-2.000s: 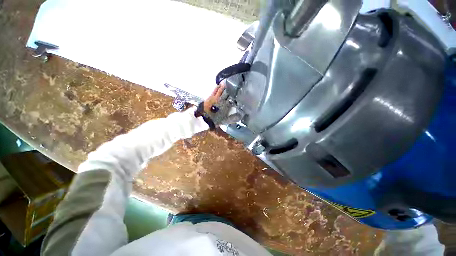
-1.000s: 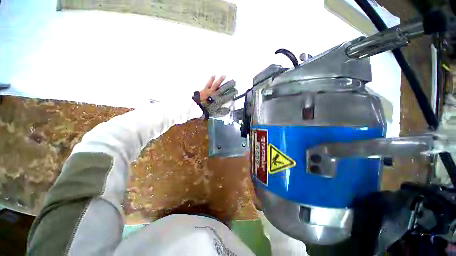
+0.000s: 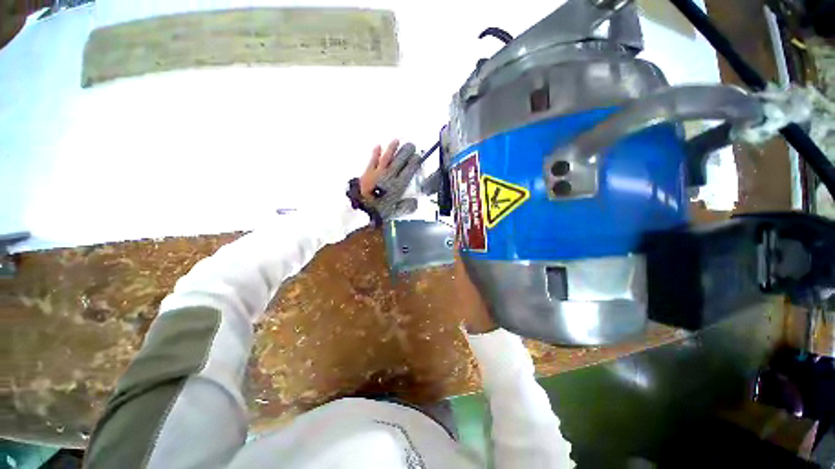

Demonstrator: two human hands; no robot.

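Observation:
The blue and silver cloth cutting machine [image 3: 568, 201] stands right of centre, with a yellow warning triangle on its motor. Its flat grey base plate [image 3: 421, 245] shows at the near edge of the white fabric lay [image 3: 247, 137]. My left hand [image 3: 388, 180] rests flat on the lay's near edge, just left of the machine; a grey mesh glove covers some fingers, the others are bare and spread. My right hand [image 3: 474, 304] is mostly hidden behind the motor; only skin near the wrist shows. The blade is hidden.
A long grey-beige strip [image 3: 243, 41] lies on the lay at the back. A clip [image 3: 11, 245] sits at the lay's left edge. A black cable [image 3: 732, 59] runs down the right side. Green floor [image 3: 623, 394] shows beyond the brown table's [image 3: 320, 330] near edge.
The view has swung from a tilted close-up of the motor to a more level one. In the last second the motor appears higher, and my right wrist has come into view. My left hand stays beside the machine.

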